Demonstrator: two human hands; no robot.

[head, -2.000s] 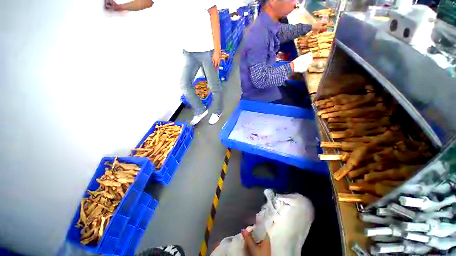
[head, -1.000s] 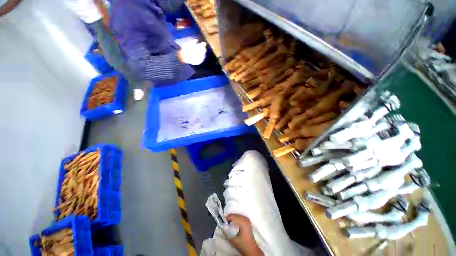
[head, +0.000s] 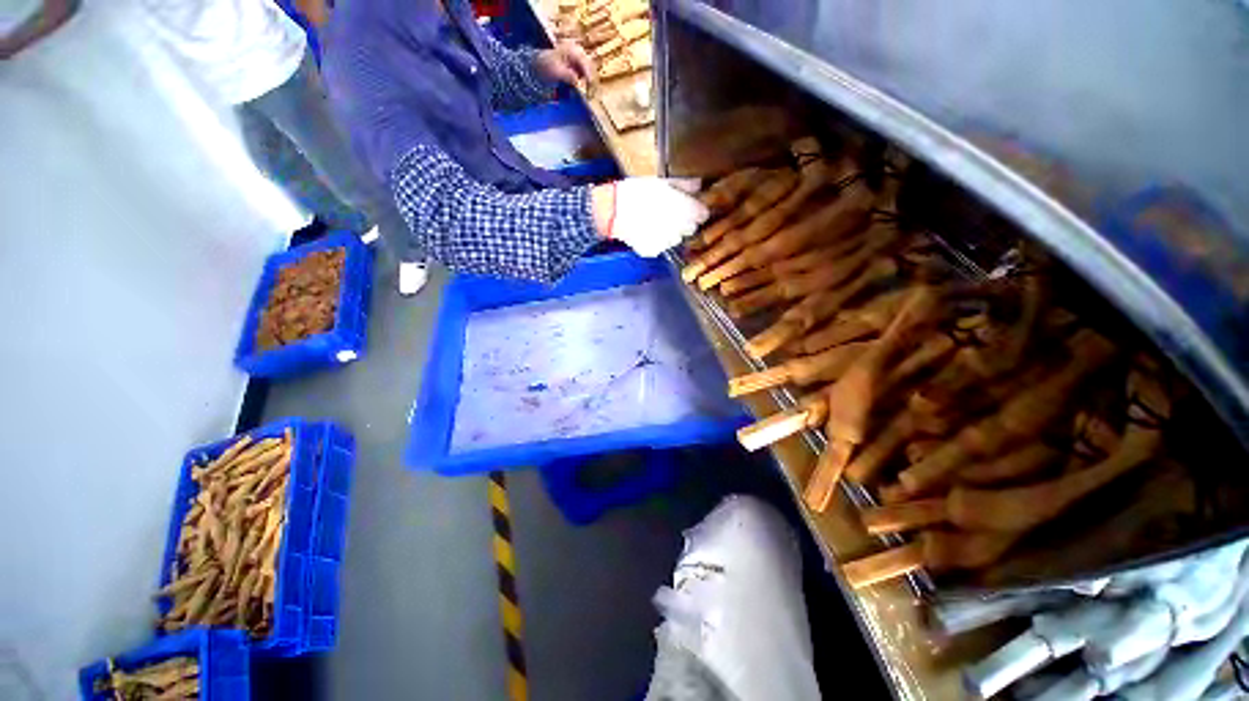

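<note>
Neither of my hands shows now. Brown leg pieces (head: 877, 356) are piled in the metal-sided bay (head: 979, 144) on the bench, several with pale square ends sticking out over the front edge. White leg pieces (head: 1144, 637) lie heaped at the bottom right, partly cut off by the picture's edge. My knee under white cloth (head: 740, 589) is at the bottom middle. No piece is seen in a hand of mine.
A neighbouring worker (head: 480, 206) reaches a white-gloved hand (head: 655, 215) to the brown pile. A shallow blue tray (head: 441, 390) stands beside the bench. Blue crates (head: 322, 541) of brown legs stand on the left floor, by black-yellow tape (head: 507, 589). Another person (head: 240, 55) stands behind.
The hand holding a white piece over my lap has gone out of view. The neighbour's gloved hand has moved to the brown pile. The view has shifted towards the bay.
</note>
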